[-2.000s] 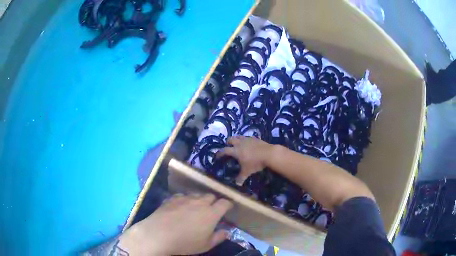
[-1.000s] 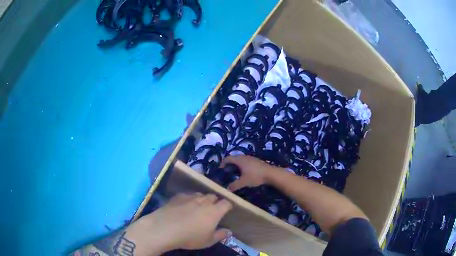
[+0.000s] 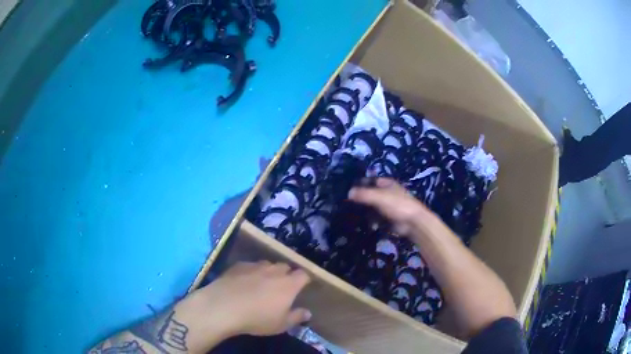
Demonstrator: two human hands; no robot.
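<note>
Many glossy black C-shaped yokes (image 3: 282, 202) fill an open brown carton (image 3: 515, 200) in rows with white sheets (image 3: 371, 114) between them. My right hand (image 3: 391, 200) is inside the carton above the middle rows, blurred by motion. A blurred dark bunch of yokes is at its fingers; how many cannot be told. My left hand (image 3: 259, 294) grips the top of the near carton flap (image 3: 339, 290), with its fingers over the edge. A loose pile of yokes (image 3: 200, 41) lies on the blue-green surface (image 3: 124, 187) at upper left.
A crumpled white ball (image 3: 480, 163) lies at the carton's right inner side. A clear plastic bag (image 3: 481, 41) is behind the far wall. A dark sleeve or leg (image 3: 598, 148) shows at right. A black, box-like object (image 3: 581, 311) is at lower right.
My right hand has moved up and right from the near left rows, with a dark bunch at its fingers. My left hand stays on the flap. The view has shifted slightly.
</note>
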